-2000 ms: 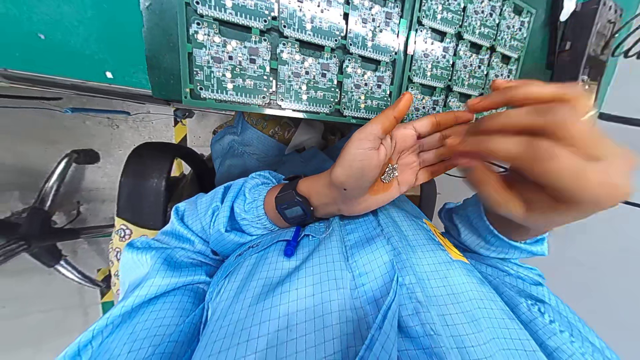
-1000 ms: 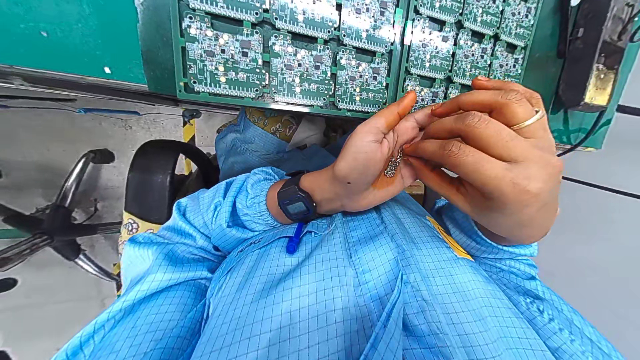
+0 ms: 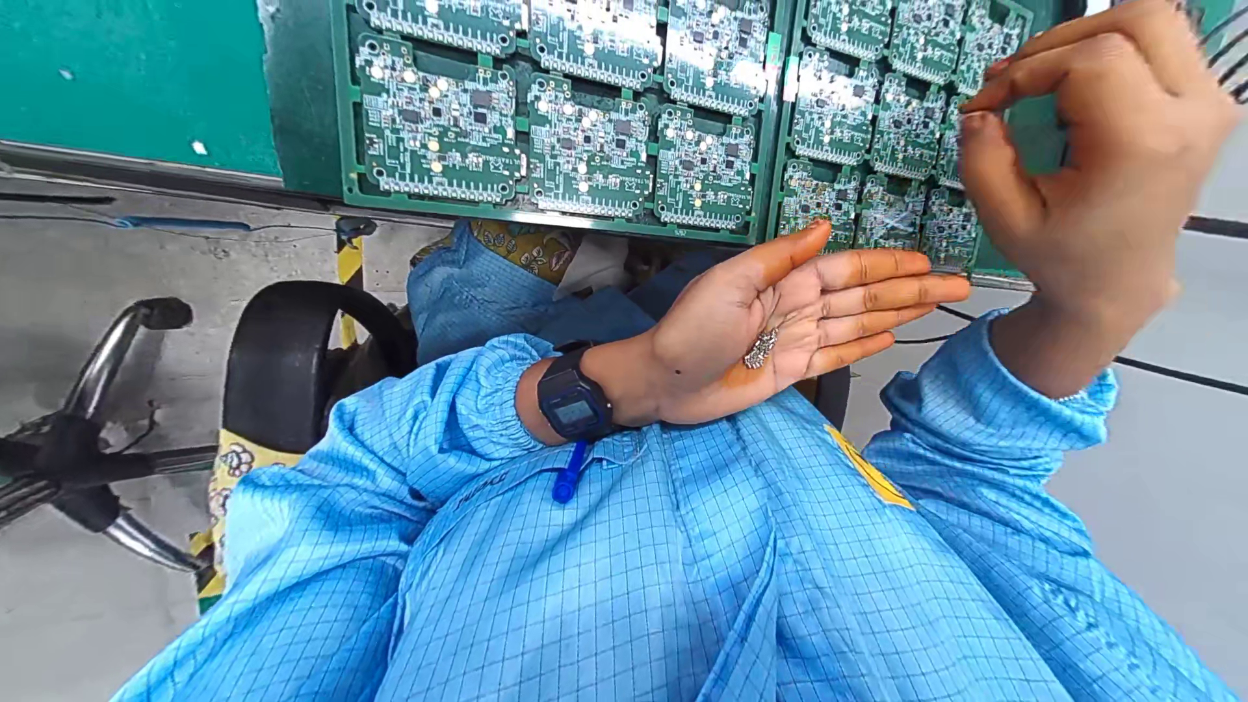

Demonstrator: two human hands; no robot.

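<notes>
My left hand (image 3: pixel 751 327) lies palm up with its fingers spread, just below the edge of the bench. A small heap of tiny silvery metal parts (image 3: pixel 760 348) rests on its palm. Raised over the right-hand panel of circuit boards (image 3: pixel 902 127) is my right hand (image 3: pixel 1102 156), its thumb and forefinger tips close together; whether a small part is between them cannot be made out. Another panel of green printed circuit boards (image 3: pixel 590 146) lies to the left of that one, both on the green bench top.
The green bench mat (image 3: pixel 127 78) spans the upper left. Below its edge are a black chair armrest (image 3: pixel 278 361) and a metal chair base (image 3: pixel 73 453). Dark cables (image 3: pixel 1170 373) run at the right. A blue pen (image 3: pixel 568 473) hangs at my smock.
My right hand has moved from the left palm up and to the right, over the right-hand panel. The left hand stays palm up with the metal parts on it.
</notes>
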